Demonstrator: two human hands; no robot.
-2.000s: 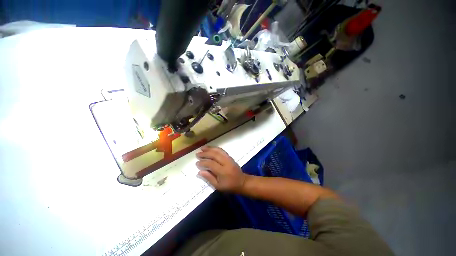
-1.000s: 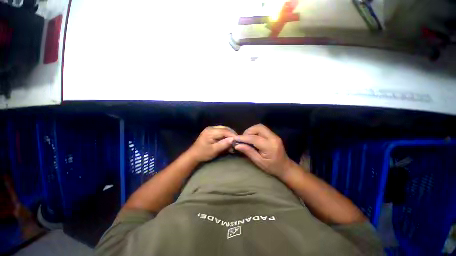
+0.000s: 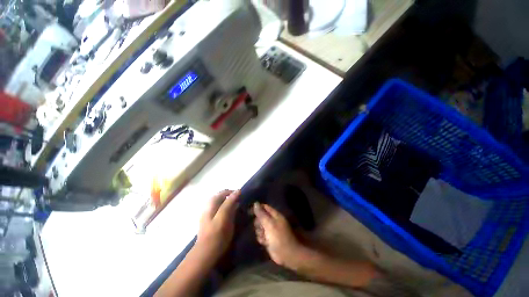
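My left hand [image 3: 217, 223] is at the table's front edge, thumb and fingers drawn together. My right hand [image 3: 277, 235] is just right of it, below the edge, with curled fingers and its fingertips close together. The hands are apart. Blur hides whether either holds a tiny piece or thread. The white sewing machine [image 3: 200, 49] stands beyond them with a lit blue display [image 3: 183, 85]. An orange guard [image 3: 156, 191] glows under its left end. The needle cannot be made out.
Black-handled scissors [image 3: 176, 134] lie under the machine arm. A blue plastic crate [image 3: 377, 217] at the right holds dark, striped and grey cloth pieces. The white table [image 3: 87, 255] has its front edge beside my hands. Cluttered things stand behind the machine at the upper left.
The view has swung to the right side of the machine and the crate. My hands, close together at my lap around a small dark thing one second ago, are now apart near the table edge.
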